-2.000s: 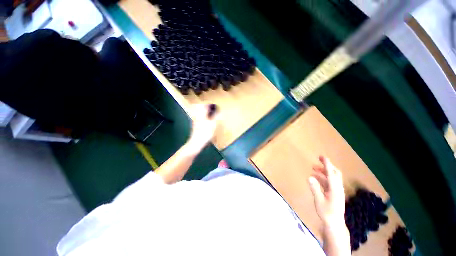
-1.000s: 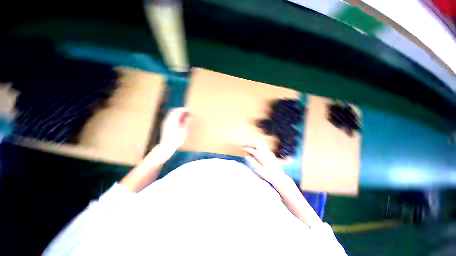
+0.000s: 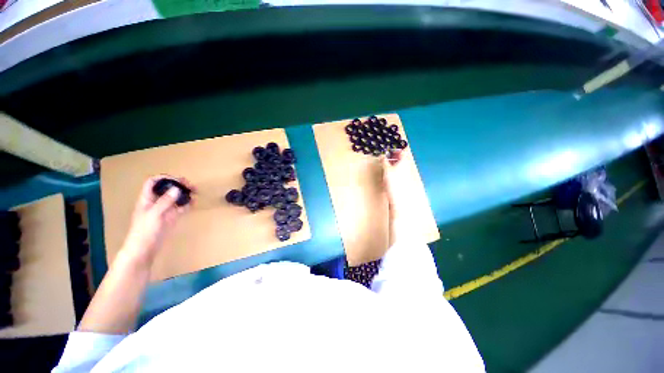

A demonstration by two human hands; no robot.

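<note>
My left hand is over the left part of the middle board and holds a black housing between thumb and fingers. A loose cluster of black housings lies on the right part of that board. My right hand is at the lower right edge of the cluster of black rings on the right-hand board. Its fingertips touch or nearly touch a ring; whether it grips one I cannot tell.
The left-hand board carries black pieces at the left edge. A parts bin with small dark parts shows below the right-hand board. The blue-green bench extends right. A yellow-wrapped post stands at left. A stool is at right.
The view has swung to the right. My left hand now holds a black housing over the middle board. My right hand has moved from the middle board to the rings on the right-hand board.
</note>
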